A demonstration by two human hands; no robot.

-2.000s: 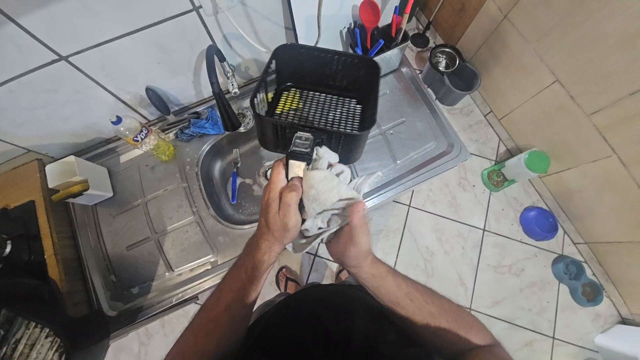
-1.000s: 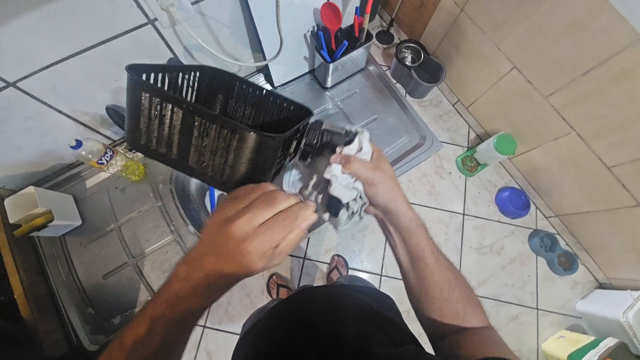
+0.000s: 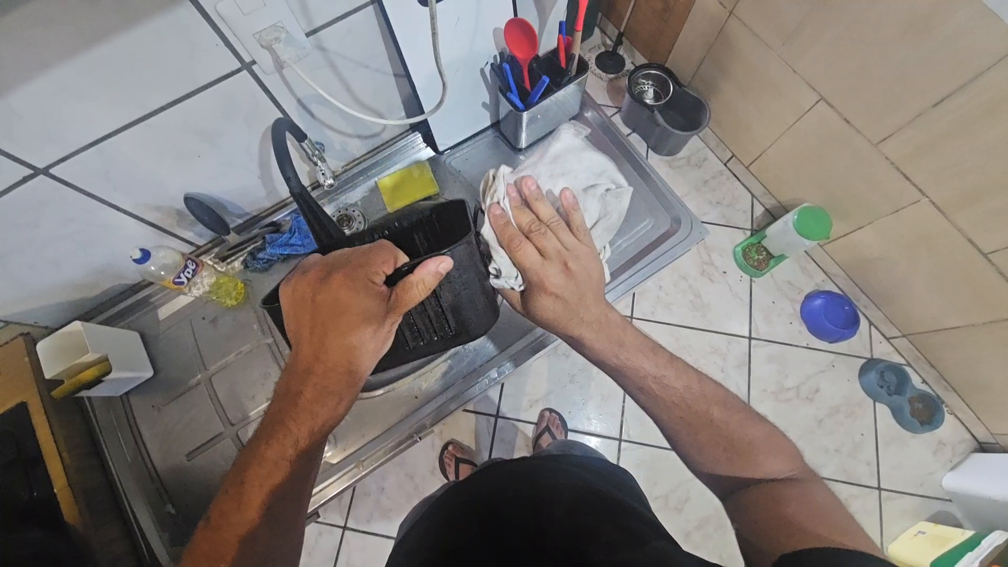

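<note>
A black air fryer basket is tilted over the sink, its rim gripped by my left hand with the thumb along the edge. My right hand presses a crumpled white cloth, fingers spread, against the basket's outer right side; part of the cloth lies over the steel drainboard. Whether the fingers grip the cloth cannot be told. Behind the basket a yellow sponge lies near the drain strainer. The basket's handle is hidden.
A black faucet arches over the sink behind my left hand. A steel utensil holder stands at the back right of the drainboard. At left are a detergent bottle, a blue cloth and a white container. Pet bowls stand on the floor.
The basket, raised in front of the faucet before, is now lower over the sink. My left hand has moved onto its rim. The cloth, bunched near the handle earlier, is now against the basket's side.
</note>
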